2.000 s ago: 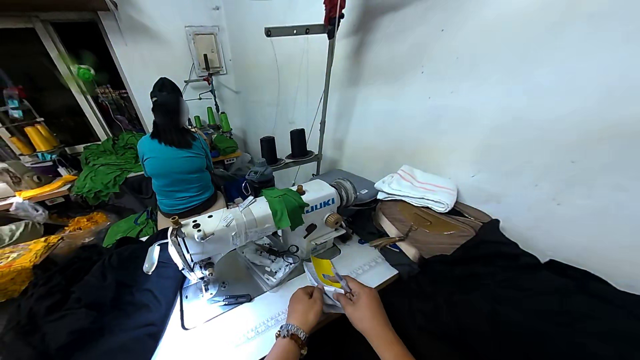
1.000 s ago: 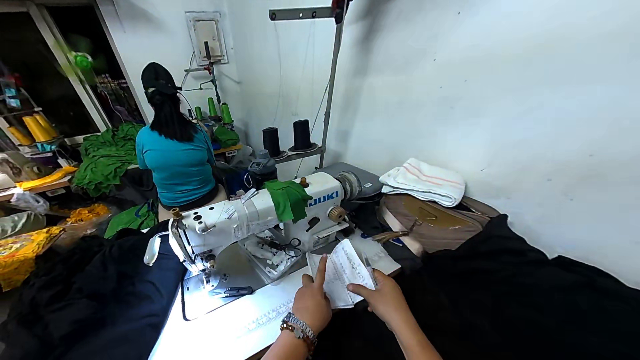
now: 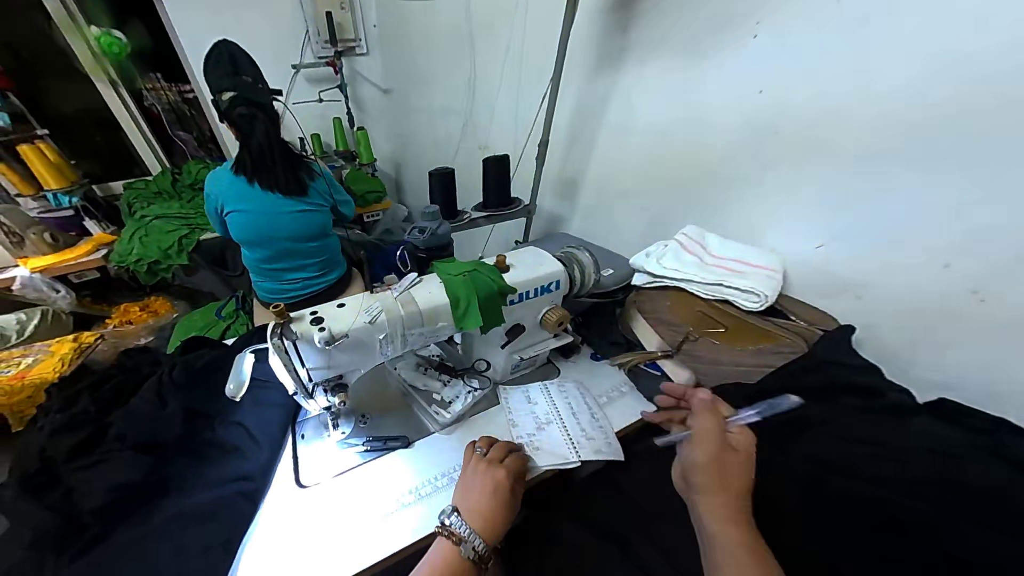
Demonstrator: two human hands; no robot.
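Note:
An open spiral notebook (image 3: 560,424) with handwriting lies on the white sewing table (image 3: 352,512). My left hand (image 3: 492,480), wearing a ring, with a metal watch and a bracelet at the wrist, rests at the notebook's lower left corner with its fingers curled; whether it grips the page is hard to tell. To the right of the notebook, my right hand (image 3: 708,440) is raised and holds a clear pen (image 3: 756,412) between thumb and fingers. Behind the notebook stands a white Juki sewing machine (image 3: 424,312), a green cloth (image 3: 474,292) draped over its arm.
A tray (image 3: 440,392) with small parts and scissors (image 3: 476,374) sits beneath the machine arm. Black thread snips (image 3: 386,443) lie near the needle. Black fabric (image 3: 880,464) spreads on both sides. A brown bag (image 3: 720,336) carries a folded white towel (image 3: 712,268). Another person (image 3: 276,224) sits beyond.
The notebook was in both hands and now lies open on the table. My right hand has moved off it to the right and shows a pen. The view has shifted somewhat.

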